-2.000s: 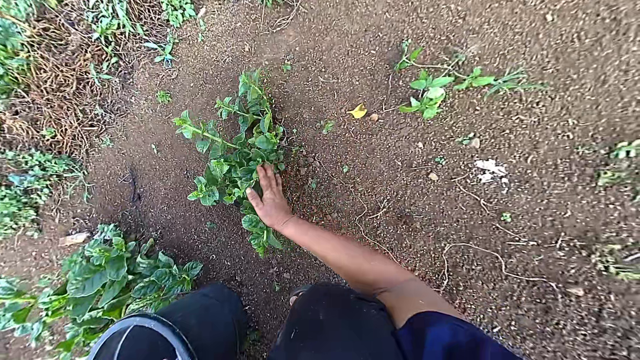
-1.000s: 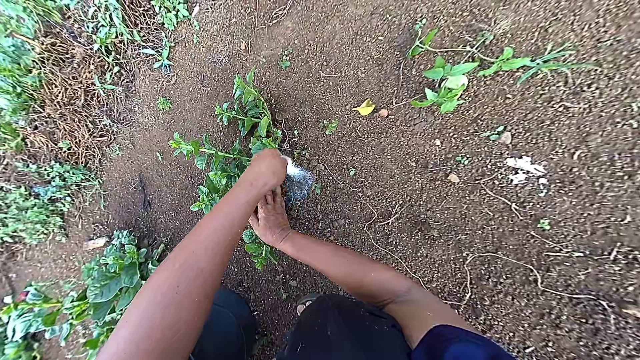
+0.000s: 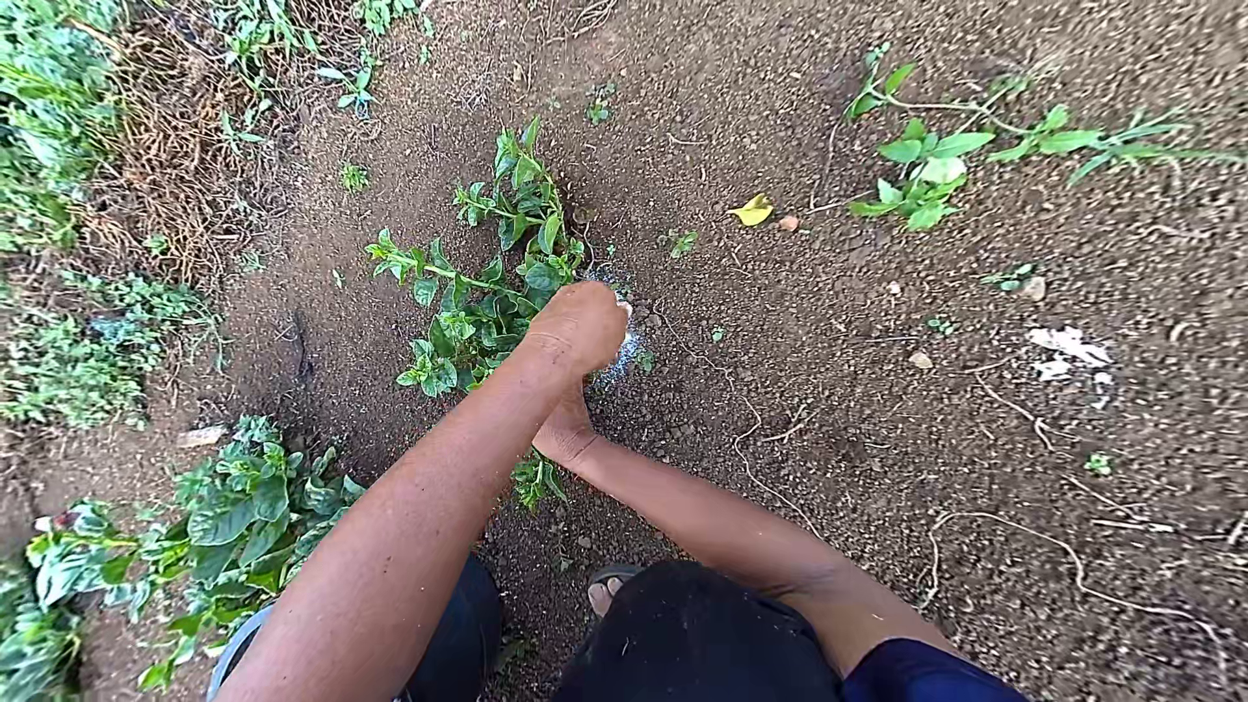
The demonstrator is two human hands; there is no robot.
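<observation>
My left hand (image 3: 582,327) is closed in a fist at the right side of a leafy green plant (image 3: 468,317). White granules (image 3: 627,341) show at the edge of the fist and scattered on the soil just beside it. My right hand (image 3: 564,427) lies low against the same plant, below the left hand. Its fingers are hidden behind the left hand and the leaves, so its hold cannot be made out. The plant's stems spread up and to the left, and a few leaves (image 3: 536,480) show below the right wrist.
A dark bucket (image 3: 234,648) stands at the lower left, partly behind my left forearm, beside another leafy plant (image 3: 258,517). My sandaled foot (image 3: 603,593) is below. Around are a yellow leaf (image 3: 753,210), trailing weeds (image 3: 921,175), white scraps (image 3: 1068,346) and dry roots (image 3: 166,166).
Two seconds ago only my right hand was in view, spread on the plant. My left arm has since come in from the lower left, and white granules have appeared beside its fist.
</observation>
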